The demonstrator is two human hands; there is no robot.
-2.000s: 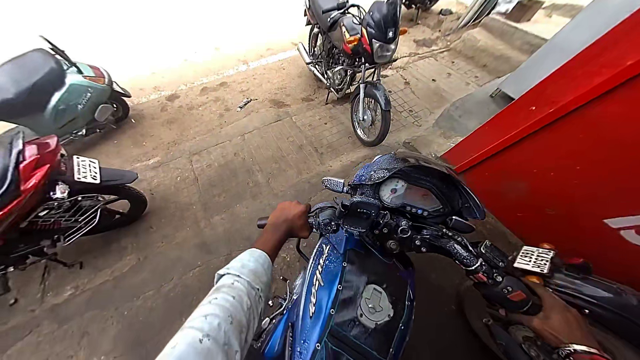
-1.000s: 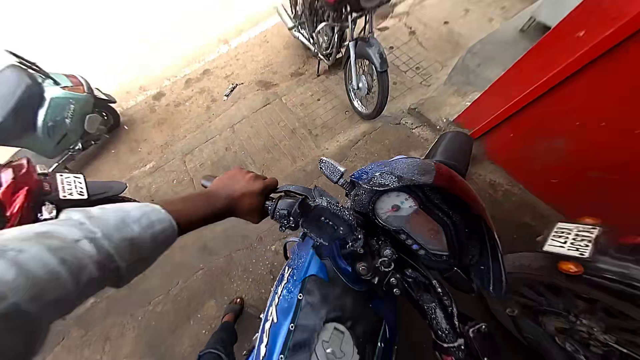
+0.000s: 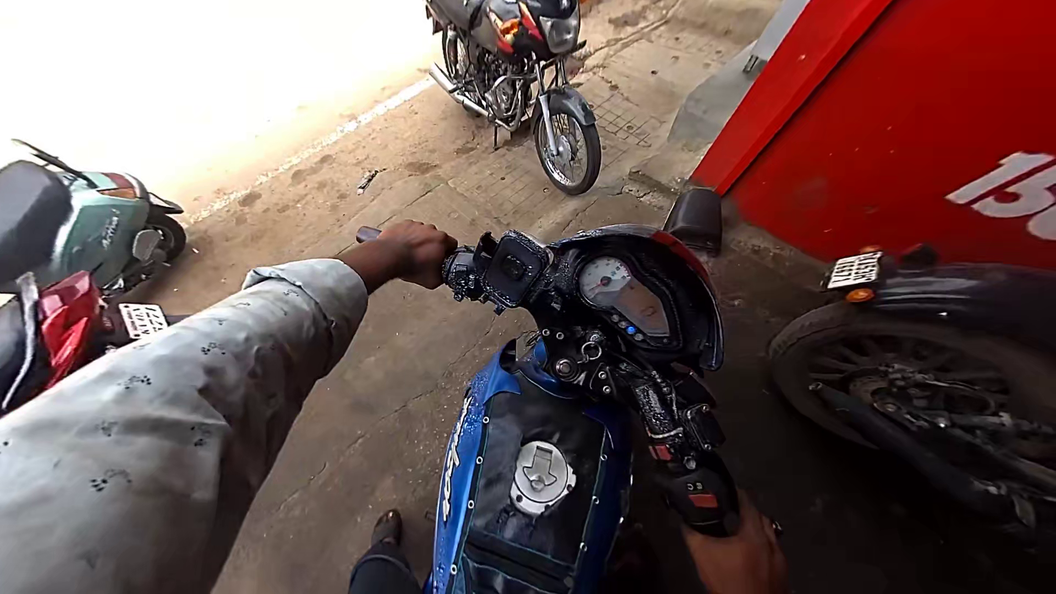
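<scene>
My left hand [image 3: 419, 252] is closed around the left handlebar grip of a blue motorcycle, below a grey printed sleeve. My right hand [image 3: 737, 549] grips the right handlebar end at lower right, partly hidden by the switch housing [image 3: 701, 497]. Between them are the instrument cluster [image 3: 629, 299], wet-looking and turned to the right, and the ignition lock [image 3: 566, 369]. Nearer to me lie the blue fuel tank [image 3: 470, 445], its black cover [image 3: 528, 429] and the round metal fuel cap [image 3: 542, 478]. A mirror [image 3: 695, 216] shows beyond the cluster.
A parked motorcycle [image 3: 569, 140] stands ahead. At left are a green scooter [image 3: 99, 219] and a red two-wheeler [image 3: 73, 318]. Another motorcycle's rear wheel [image 3: 874, 371] is close on the right, before a red painted wall [image 3: 891, 132]. My shod foot [image 3: 387, 526] is on the pavement.
The handlebar has turned to the right since two seconds ago, my left hand moving forward with its grip. My right hand, out of view one second ago, shows again. The view has shifted.
</scene>
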